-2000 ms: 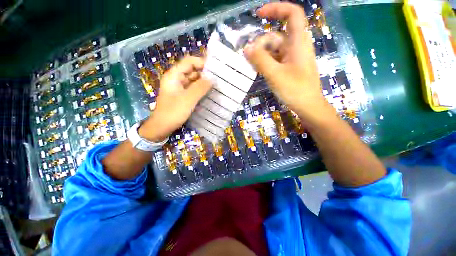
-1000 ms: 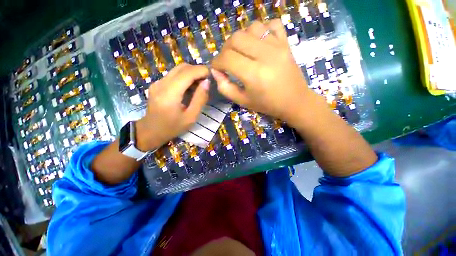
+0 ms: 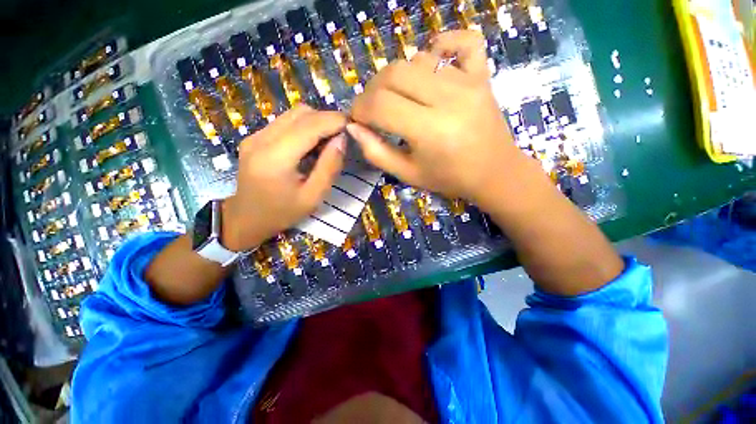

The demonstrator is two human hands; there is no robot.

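My left hand (image 3: 286, 170), with a watch on the wrist, holds the white adhesive sheet (image 3: 342, 205), whose dark-lined strips show below the palm. My right hand (image 3: 435, 120) is bent, its thumb and fingertips meeting the left fingertips just above the sheet. What lies between the fingertips is too small and hidden to tell. Both hands are over the clear blister tray (image 3: 290, 308), which holds rows of flex circuit modules (image 3: 315, 70) with black ends and amber middles. The hands hide the middle of the tray.
A second blister tray (image 3: 153, 219) with modules lying sideways is at the left. The green mat (image 3: 663, 195) shows at the right, with tiny white scraps (image 3: 616, 79) on it. A yellow tray (image 3: 705, 124) with white papers is at the far right.
Two seconds ago the hands were apart, the right one farther up and right. They came together over the tray, the sheet now lower in view. Since one second ago they have hardly moved.
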